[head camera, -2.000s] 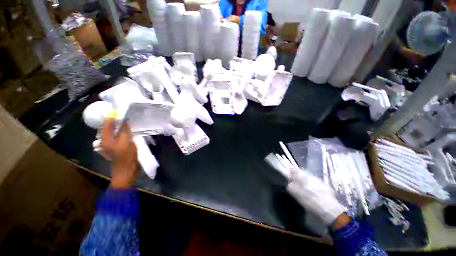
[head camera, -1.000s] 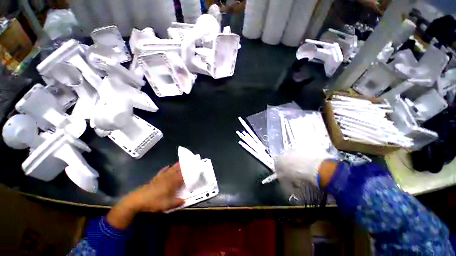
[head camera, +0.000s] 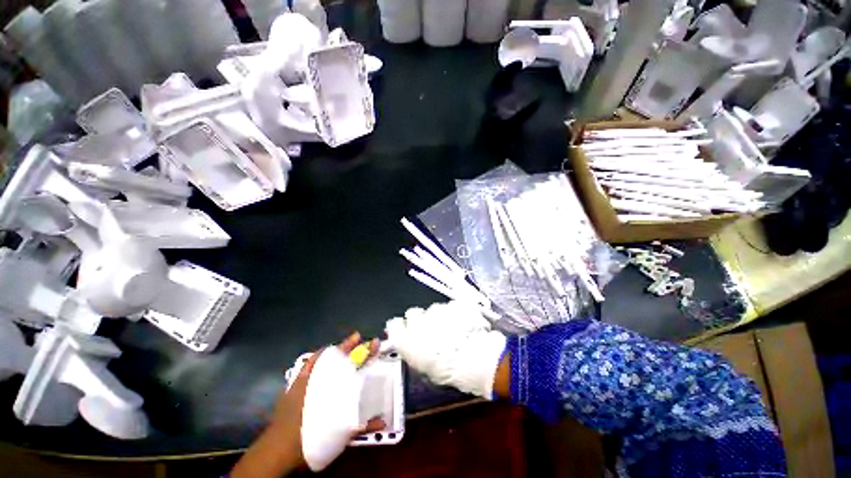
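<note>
A white stand body, with a rectangular base and an upright arm with a rounded end, lies at the bench's front edge. My left hand, bare with a yellow wrap at a fingertip, is closed around it. My right hand, in a white knitted glove, is at the base's upper right side. Its fingertips meet close to the left fingertips; whether they pinch a small part cannot be told. White rods lie loose just beyond the glove, beside a clear polybag of white rods.
An open carton tray of white rods stands right, with small connector pieces below it. More stand bodies are heaped left and others at upper right. A black piece lies near the back. White columns stand behind.
My left hand first took a stand body from the left pile to the front edge and has now turned it. My right hand has moved left from the polybag to that body. The view has shifted.
</note>
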